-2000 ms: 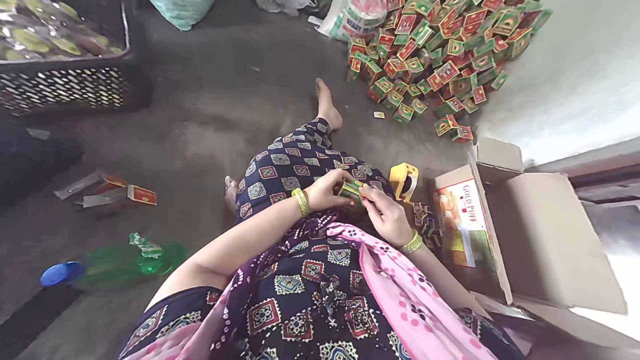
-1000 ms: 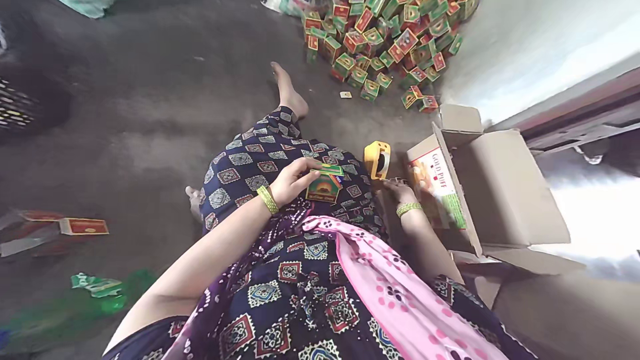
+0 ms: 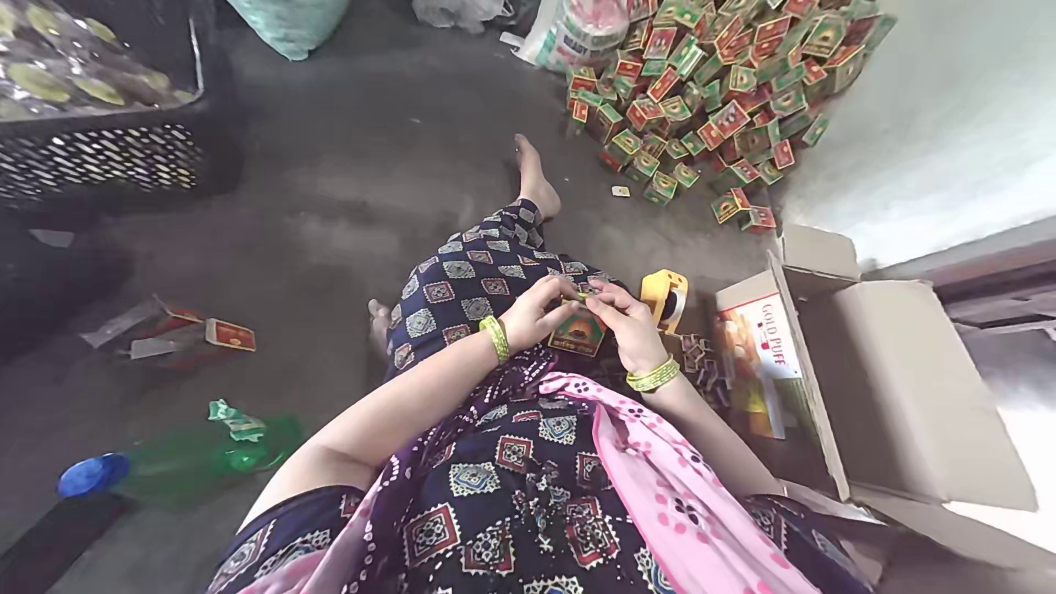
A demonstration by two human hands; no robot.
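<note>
My left hand [image 3: 540, 312] and my right hand [image 3: 627, 322] meet above my lap, their fingertips together on a small yellow-green piece [image 3: 583, 295]. Most of that piece is hidden by the fingers. Just below the fingertips a small green printed carton [image 3: 577, 330] with a red and gold picture rests on my lap. A yellow tape dispenser [image 3: 662, 299] stands right of my right hand. Small dark packets [image 3: 697, 353] lie between my right forearm and the cardboard box [image 3: 874, 388], which has open flaps.
Many small red and green cartons [image 3: 726, 99] are heaped at the upper right, beside a white sack [image 3: 577, 33]. A black plastic crate [image 3: 99, 157] holds wrapped items at the upper left. Flat carton pieces [image 3: 231, 334] and a green plastic bottle [image 3: 190, 458] lie at the left.
My right hand has moved from beside the small packets and the cardboard box back to my left hand, and their fingertips now meet over the green carton. The view has shifted.
</note>
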